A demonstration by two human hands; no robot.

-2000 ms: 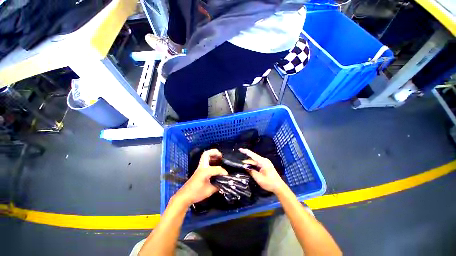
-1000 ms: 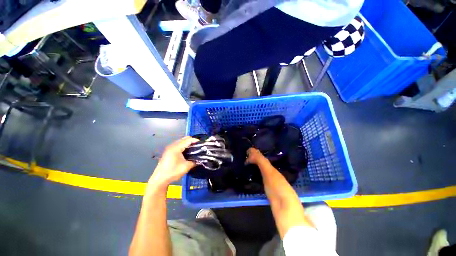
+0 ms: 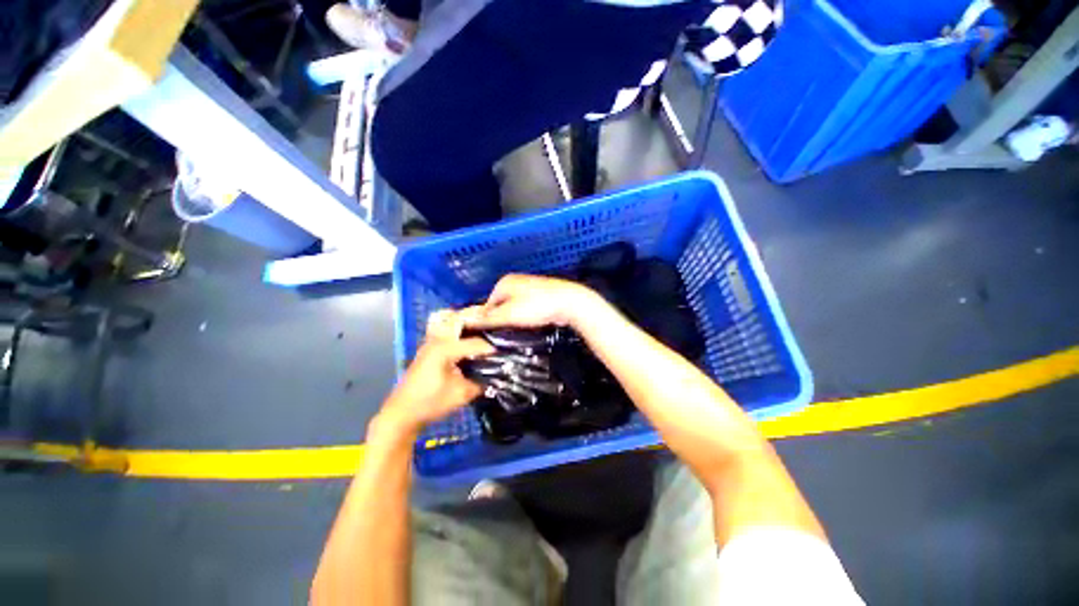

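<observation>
A blue plastic basket [image 3: 757, 296] with slotted sides stands on the floor in front of me. Black sewn pieces [image 3: 657, 302] lie in it. My left hand [image 3: 435, 373] is closed on a bundle of black pieces [image 3: 521, 369] over the basket's left part; their edges form pale, shiny stripes. My right hand [image 3: 527, 303] is at the top of the bundle, its fingers close to my left fingertips. Whether it grips a piece is hidden.
A seated person's dark-clad leg [image 3: 473, 113] and a checkered stool [image 3: 736, 36] are behind the basket. A solid blue bin [image 3: 828, 101] is at back right, a waste bin [image 3: 243, 213] and white table leg [image 3: 254, 148] at left. A yellow line [image 3: 237, 462] crosses the floor.
My right hand has moved from the pieces in the basket's middle, left and up to the bundle. My left hand still holds the bundle. The camera view has shifted.
</observation>
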